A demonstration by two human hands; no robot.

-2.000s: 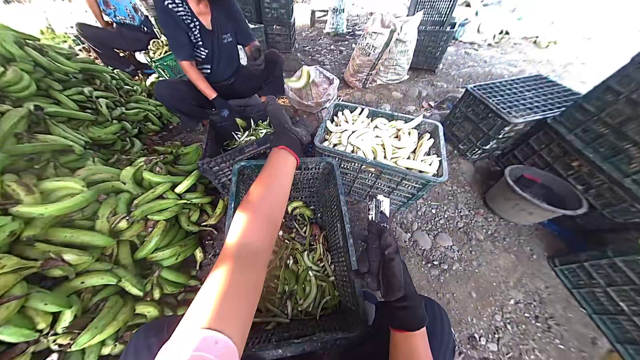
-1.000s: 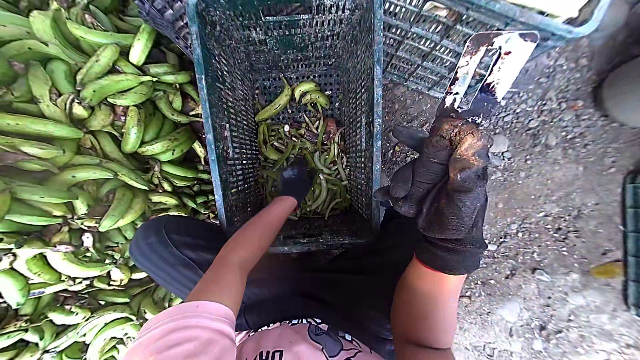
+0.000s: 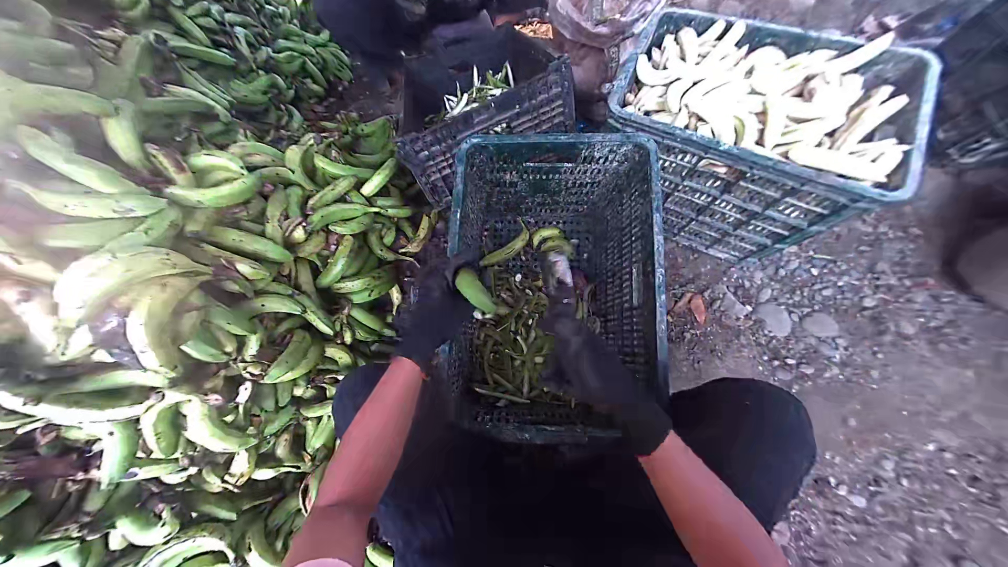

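Note:
My left hand point(image 3: 437, 311), in a dark glove, grips a green plantain point(image 3: 474, 291) over the left side of a dark green plastic crate point(image 3: 660, 315). Inside that crate lie green peel strips point(image 3: 512, 354) and a few whole plantains point(image 3: 505, 246). My right hand point(image 3: 587, 354), also gloved, is over the crate's right half, closed on a flat metal peeling tool point(image 3: 561, 270) whose blade points away from me. The blade is close to the plantain's right side; whether they touch cannot be told.
A large heap of green plantains point(image 3: 220, 260) lies at the left. Behind and right, a crate point(image 3: 917, 126) holds peeled plantains point(image 3: 764, 87). A tilted black crate point(image 3: 512, 110) with peels stands ahead, near a person's dark-clothed legs point(image 3: 362, 31). Gravel ground point(image 3: 866, 339) spreads at the right.
My left hand was down among the peels and now holds a green plantain. My right hand has moved with the tool from beside the crate to over it. The view has shifted.

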